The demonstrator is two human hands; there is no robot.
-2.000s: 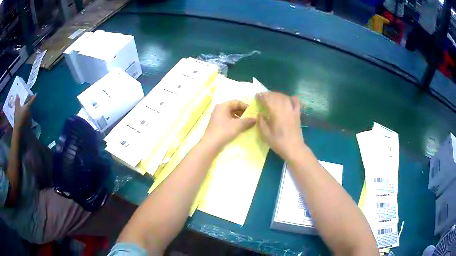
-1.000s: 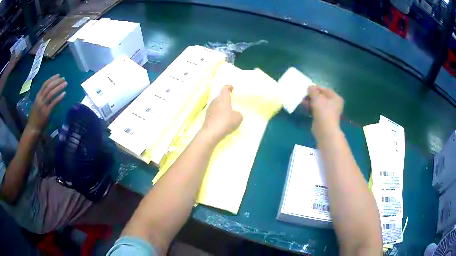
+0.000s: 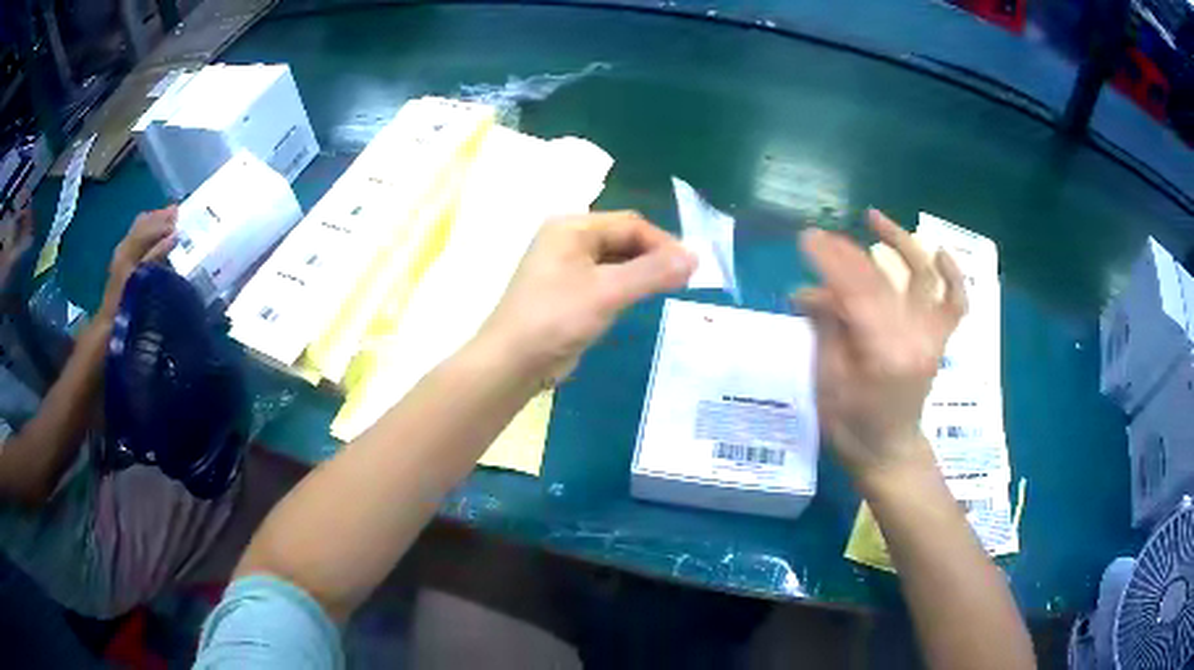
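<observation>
A white product box (image 3: 728, 406) with dark print and a barcode lies flat on the green surface in front of me. A small white label (image 3: 707, 240) is above its far edge, pinched at its left side by my left hand (image 3: 592, 282). My right hand (image 3: 890, 327) is blurred, at the box's right side, fingers apart, with nothing seen in it. The left stack of label sheets (image 3: 360, 216) lies left of the box, with white and yellow sheets beside it. The right label sheets (image 3: 966, 380) lie partly behind my right hand.
White boxes (image 3: 225, 124) stand at the far left, and more (image 3: 1152, 327) at the far right. A dark blue fan (image 3: 174, 380) is at the left edge, a white fan (image 3: 1159, 609) at the lower right. Another person's hand (image 3: 142, 245) touches a left box. Clear plastic wrap (image 3: 534, 87) lies behind the sheets.
The label has passed from my right hand to my left and is now over the box's far edge. My left hand has left the yellow sheets. The neighbour's hand has reached a box.
</observation>
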